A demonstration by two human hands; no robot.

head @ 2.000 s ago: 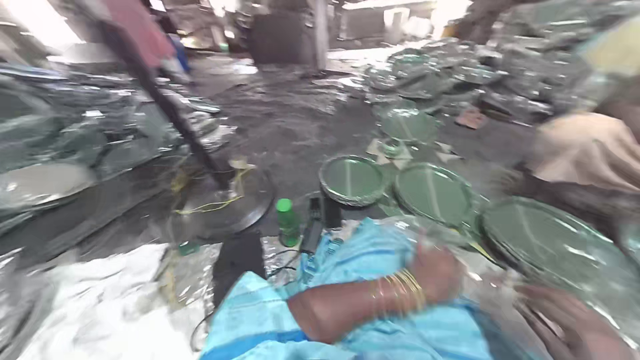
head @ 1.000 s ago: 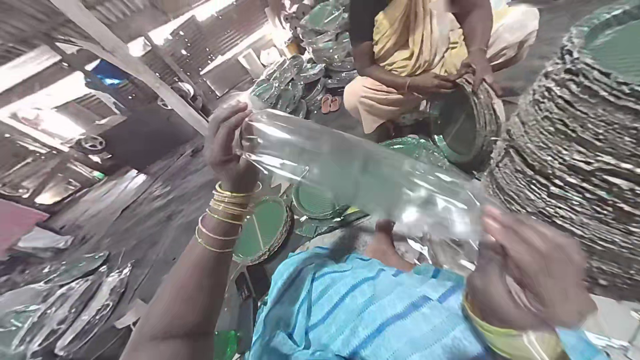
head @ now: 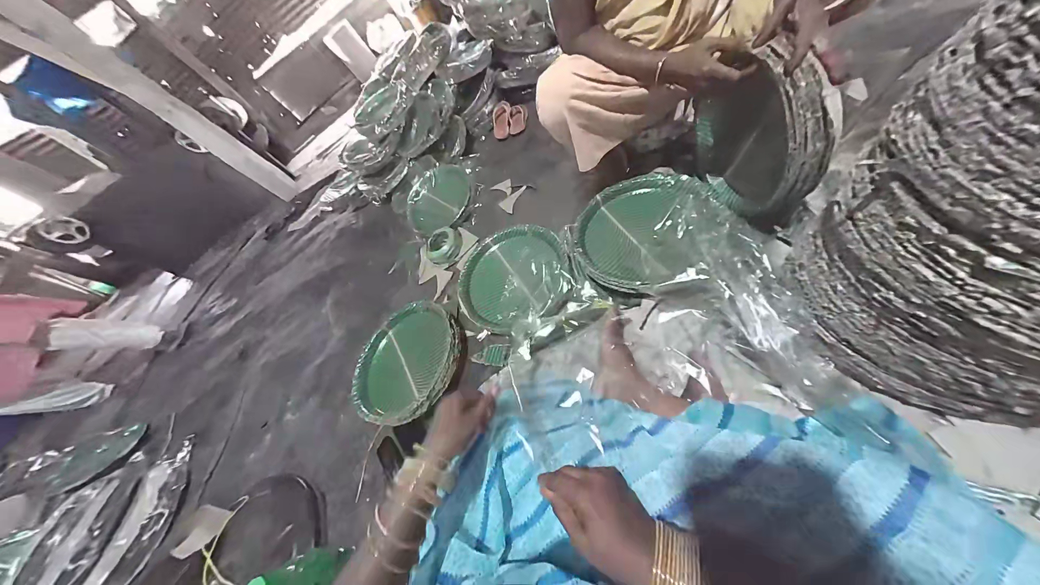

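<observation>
Clear plastic film (head: 756,284) lies loosely over the lap, and reaches up over the green leaf-patterned plates. My left hand (head: 461,421), with bangles at the wrist, pinches its near-left edge beside a stack of green plates (head: 406,363). Lower and to the right, my right hand (head: 593,516) has its thumb and fingers closed at the film's near edge above the blue cloth (head: 780,479). Beyond the hands sit another plate stack (head: 516,279) and a larger green plate stack (head: 638,231), the latter partly under film.
A tall pile of plates (head: 934,244) rises at right. Across from me a seated person's hand (head: 715,61) rests on an upright plate stack (head: 751,138). A roll of green tape (head: 444,245), sandals (head: 509,120) and wrapped plates (head: 406,106) are farther off. A dark round base (head: 272,528) stands lower left.
A second ago both hands held the film stretched out and raised; now they are low over the lap and the film lies spread out loosely. The view has shifted.
</observation>
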